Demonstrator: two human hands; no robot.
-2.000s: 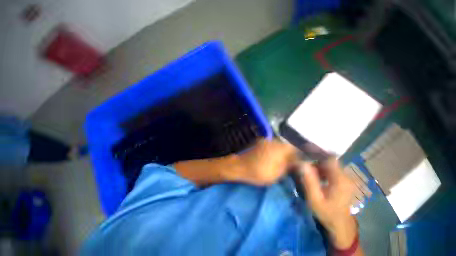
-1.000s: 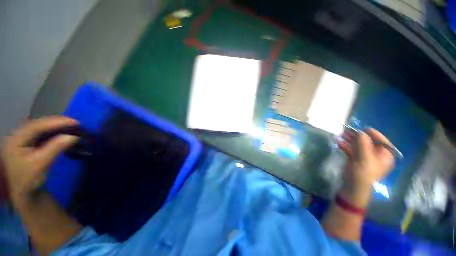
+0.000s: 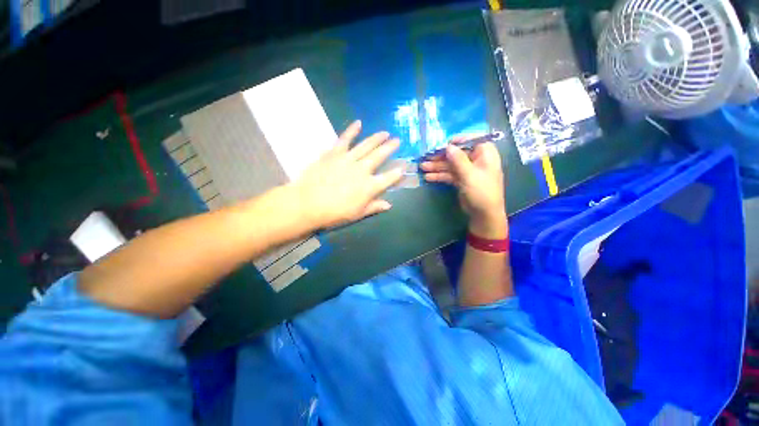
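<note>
My left hand [image 3: 345,181] lies palm down with its fingers spread, at the lower edge of the white part of the adhesive strip sheet [image 3: 229,137]. My right hand [image 3: 473,179] holds the dark, pen-like tweezers [image 3: 463,146], which point left. The tweezers' tip is close to small grey adhesive pads [image 3: 408,176] between my hands. My left fingertips are beside these pads; contact is unclear. Short adhesive strip pieces [image 3: 287,265] lie below my left forearm. Shiny blue film [image 3: 399,71] lies behind my hands.
A white pad [image 3: 98,237] is partly hidden by my left arm. Bagged sheets [image 3: 541,83] and a white fan [image 3: 666,52] are at the upper right. A large blue bin [image 3: 666,274] stands at the right bench edge. Another person's blue sleeve [image 3: 716,137] shows behind the fan.
The view has swung right, bringing the fan and right bin in. My left hand has moved from the left blue bin to the bench. My right hand still holds the tweezers.
</note>
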